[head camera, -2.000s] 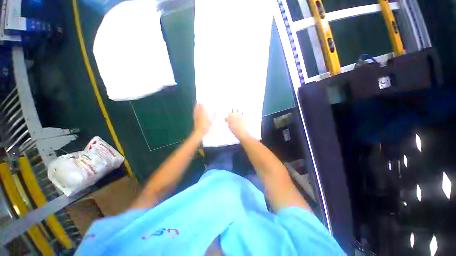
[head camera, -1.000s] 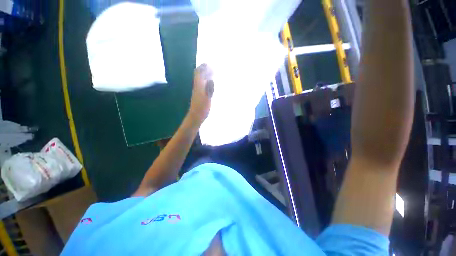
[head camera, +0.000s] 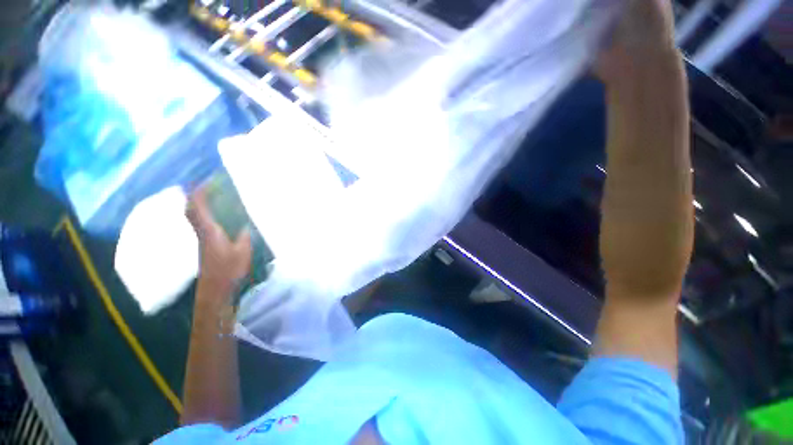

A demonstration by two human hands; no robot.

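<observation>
A translucent whitish bag [head camera: 469, 130] stretches from the bright white bag stack [head camera: 287, 187] up to the right, partly over a dark television [head camera: 556, 165]. My right hand [head camera: 628, 39] is raised at the upper right, blurred, closed on the bag's far end. My left hand [head camera: 224, 248] is left of the stack, thumb and fingers apart, with nothing visible in it. The bag's loose near end [head camera: 300, 322] hangs in front of my shirt.
A white bundle [head camera: 158, 252] lies left of my left hand. A tall stack with blue film [head camera: 130, 122] stands beyond it. A roller line with yellow strips [head camera: 287, 61] runs at the top. A yellow floor line [head camera: 122, 317] is at the left. Something bright green [head camera: 774, 420] shows at lower right.
The view has turned to the right. My right hand has left the stack and drawn the bag up to the right. My left hand has come off the stack to its left side.
</observation>
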